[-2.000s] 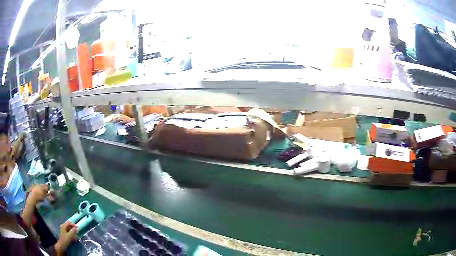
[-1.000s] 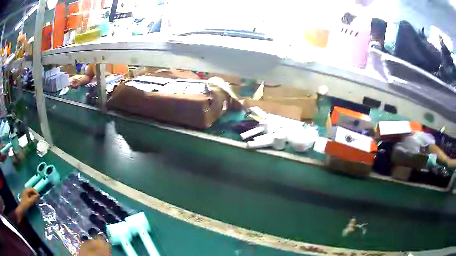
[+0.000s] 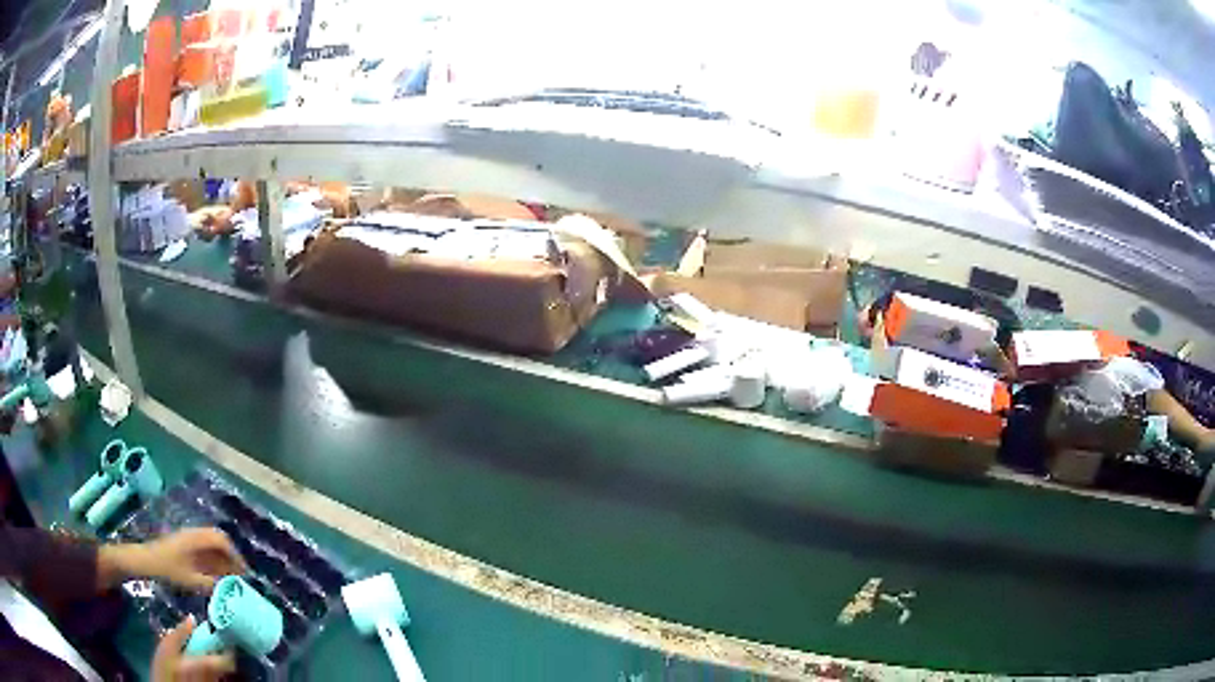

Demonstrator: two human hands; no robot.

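Observation:
Neither of my hands is in the picture. A mint-green device (image 3: pixel 244 616) with a slotted round head is held at the lower left by another person's hand (image 3: pixel 187 656). That person's other hand (image 3: pixel 191 557), in a dark sleeve, is over the clear tray. The tray (image 3: pixel 317 586) has rows of round dark parts or pockets, which I cannot tell apart. One mint-green device (image 3: pixel 377 606) lies right of the tray, its handle pointing to the bottom edge. Two mint-green devices with open ring heads (image 3: pixel 133 469) lie beyond the tray.
A pale worn rail (image 3: pixel 440 560) separates the bench from the dark green belt (image 3: pixel 640 520). Across the belt are an open carton (image 3: pixel 440 300), white parts (image 3: pixel 800 373) and orange-white boxes (image 3: pixel 939 397). A metal shelf (image 3: pixel 560 160) runs above, with a post (image 3: pixel 117 313) at left.
The view has swung right and down since the first frame. One of two devices right of the tray is gone from there; the other person now holds one over the tray.

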